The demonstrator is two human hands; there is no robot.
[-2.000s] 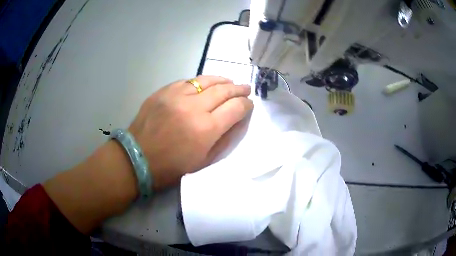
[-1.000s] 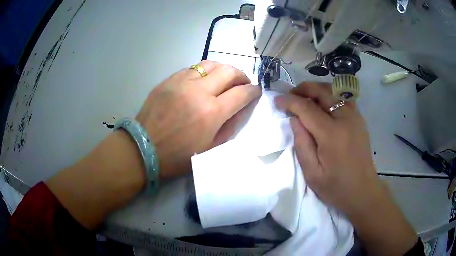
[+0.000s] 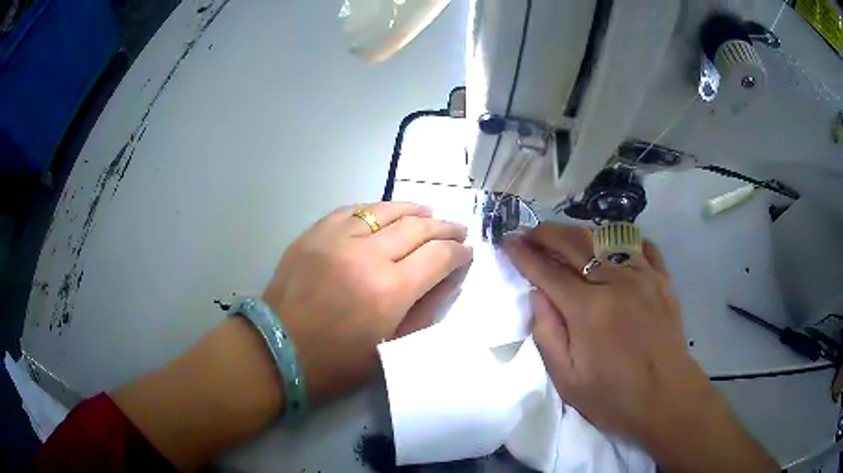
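Note:
A white layered cloth piece (image 3: 453,393) runs from the presser foot (image 3: 494,222) down over the table's front edge. My left hand (image 3: 370,268) lies flat on the cloth left of the foot, fingertips beside it; a gold ring and a green bangle show. My right hand (image 3: 605,323) holds the cloth just right of the foot, thumb and index fingertips close to it. The thread tension knob (image 3: 616,242) stands above my right hand and hides part of it. The needle point is hidden in glare and behind the foot.
The machine head (image 3: 555,83) fills the upper right. A short pale stick (image 3: 730,200) and a dark pointed tool (image 3: 776,331) lie at right. A pale glossy object (image 3: 388,23) is at the top. Loose white cloth (image 3: 35,402) hangs at far left, below a blue container (image 3: 60,83).
My right hand came in from the right and took the cloth beside the foot. The camera view has shifted, so the machine and cloth sit lower in the picture. The cloth's end lies flatter.

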